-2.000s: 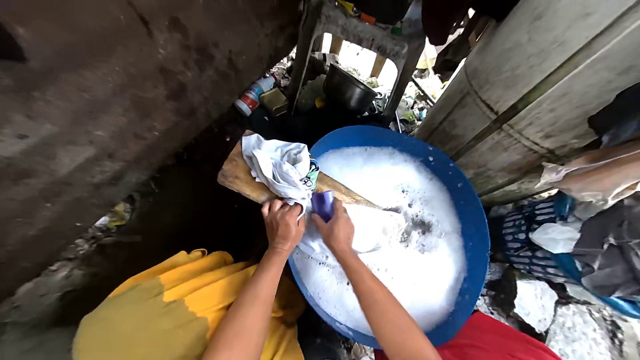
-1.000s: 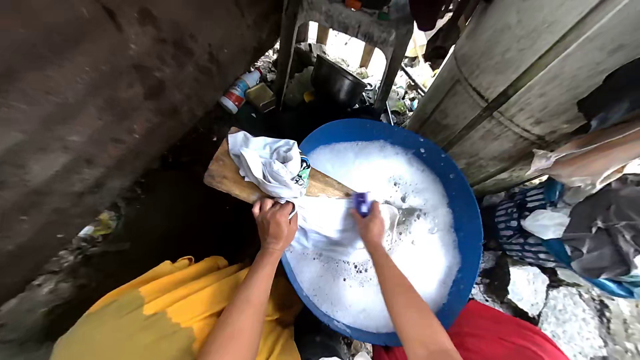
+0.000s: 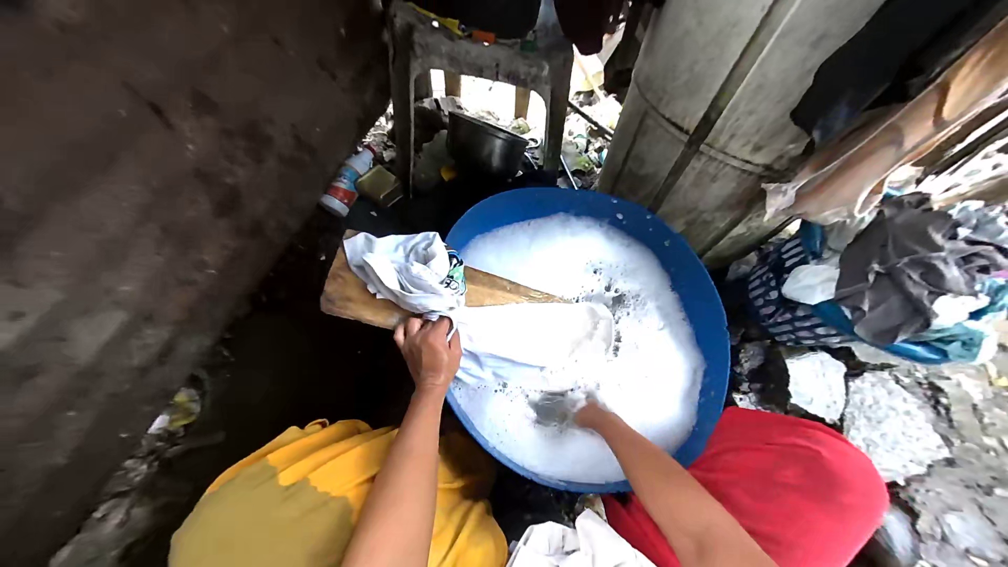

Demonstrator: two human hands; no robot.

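Observation:
A blue plastic basin (image 3: 709, 339) holds white suds and water. A wooden board (image 3: 354, 295) slants over its left rim, its lower end in the suds. White wet cloth (image 3: 535, 335) lies along the board, one part of it bunched near the upper end beside a patch of coloured print. My left hand (image 3: 429, 346) grips the cloth at the board's near edge, over the basin's left rim. My right hand (image 3: 587, 411) is sunk in the suds near the front of the basin; its fingers are hidden, so what it holds cannot be seen.
Behind the basin stand a plastic chair (image 3: 484, 59) and a metal pot (image 3: 487, 146), with a bottle (image 3: 346, 183) to their left. A basket of clothes (image 3: 776, 295) is at the right beside broken stones (image 3: 815, 386). A wall rises at left.
My right hand has moved off the cloth and down into the suds. The purple object it held on the cloth in the earlier frames is out of sight. My left hand still grips the cloth.

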